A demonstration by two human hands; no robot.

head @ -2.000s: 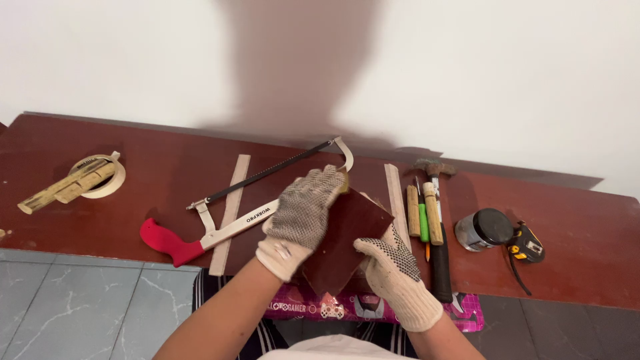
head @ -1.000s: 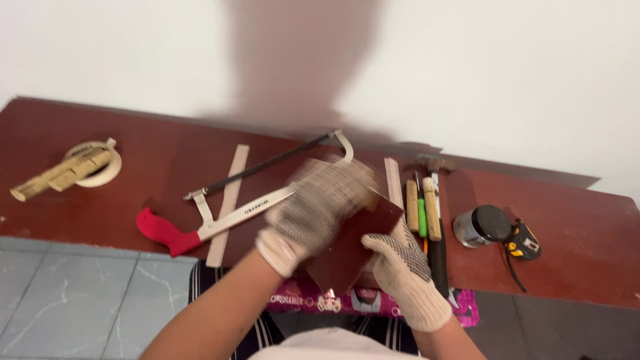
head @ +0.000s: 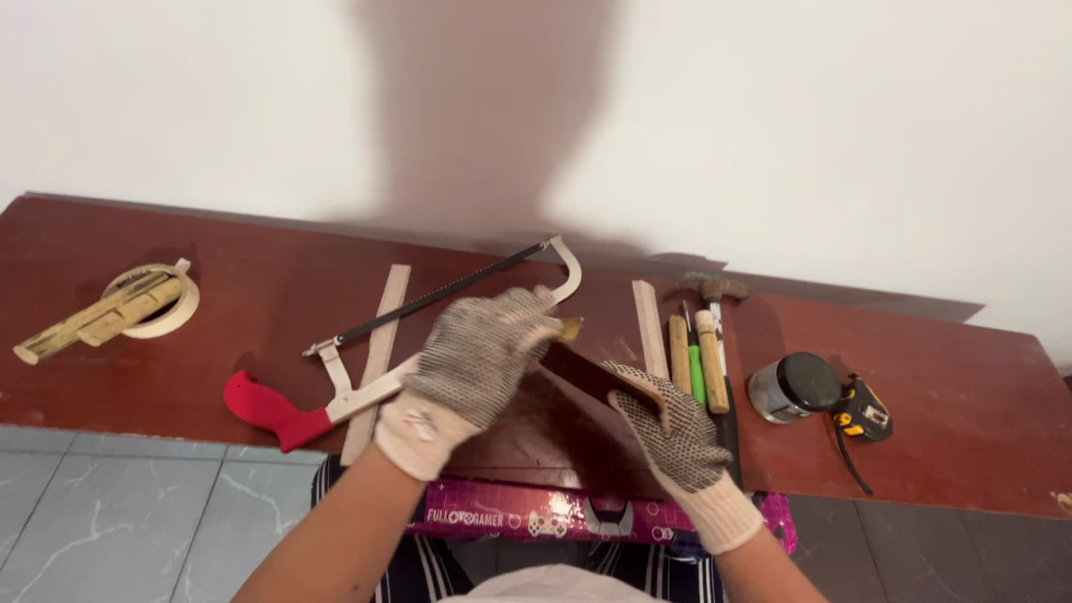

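A dark reddish-brown board [head: 593, 375] is tilted nearly edge-on between my gloved hands. My right hand [head: 674, 427] grips its right end. My left hand [head: 486, 360] is at its left end, fingers curled around a small yellowish piece [head: 572, 327] that pokes out past the fingertips; most of that piece is hidden. Behind and left of my left hand lies a hacksaw-type bow saw [head: 377, 394] with a red handle, its frame partly covered by the hand. Two pale wooden strips [head: 388, 322] [head: 649, 322] lie on the bench to either side.
On the red-brown bench [head: 251, 293], bamboo pieces [head: 109, 318] rest on a masking tape roll [head: 188, 310] at left. At right are wooden-handled tools [head: 710, 360], a green-handled tool [head: 696, 373], a claw hammer [head: 722, 289], a black-lidded jar [head: 791, 387] and a tape measure [head: 863, 410]. A wall stands behind.
The board has turned from showing its broad face to nearly edge-on. My left hand has moved over the board during these frames, while my right hand keeps its hold.
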